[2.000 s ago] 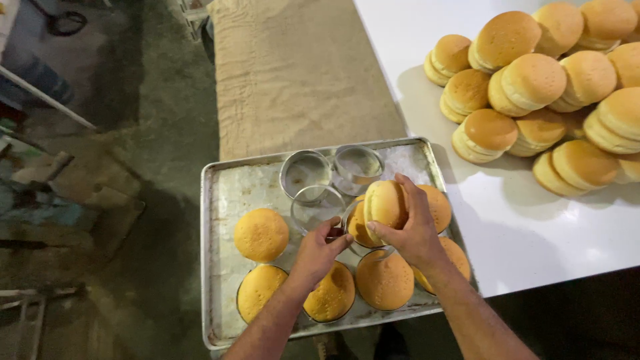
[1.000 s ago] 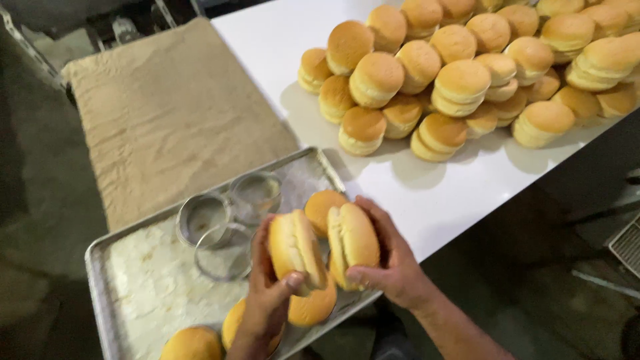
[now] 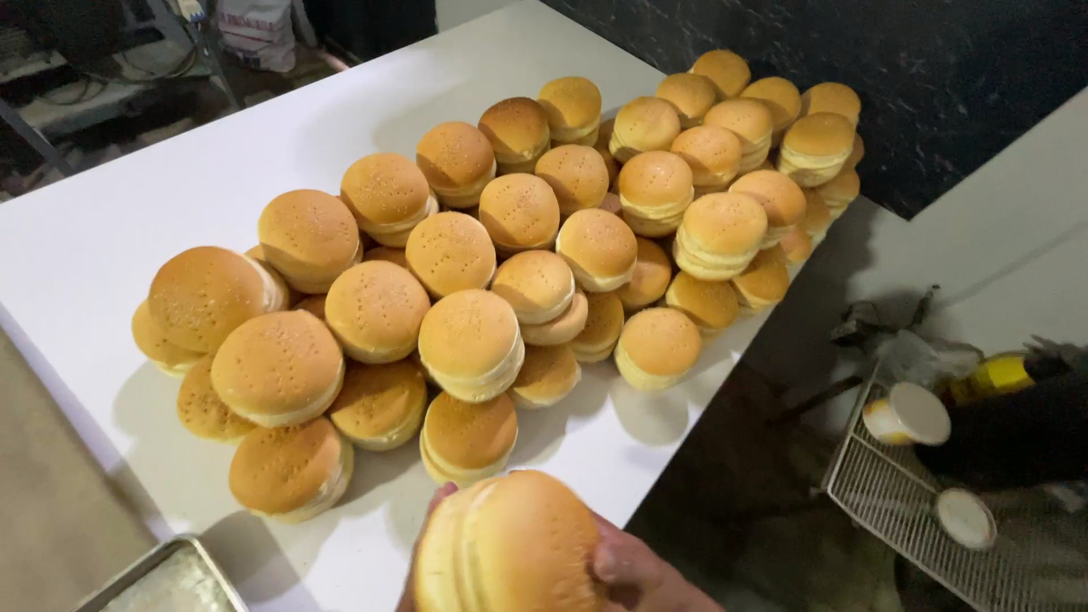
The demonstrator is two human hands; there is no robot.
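Observation:
At the bottom centre of the head view, a pair of round golden bread buns (image 3: 531, 544) pressed together is held between my two hands. My right hand (image 3: 637, 565) grips the right side, its thumb on the crust. Only a narrow part of my left hand (image 3: 414, 561) shows along the left side, mostly hidden by the bread. Beyond the hands, a large pile of similar buns (image 3: 450, 253), stacked in layers, lies on a white table (image 3: 255, 153). The nearest bun of the pile (image 3: 469, 429) sits just above my hands in the view.
A corner of a metal baking tray (image 3: 174, 578) shows at the bottom left, beside a brown cloth (image 3: 51, 459). At the right, below the table's edge, stands a wire rack (image 3: 909, 527) with white tubs (image 3: 908, 414). A dark wall panel (image 3: 850, 51) rises behind the pile.
The view has swung right toward the pile. My hands have moved from over the tray to beside the pile. One second ago they held buns apart; now the buns are together.

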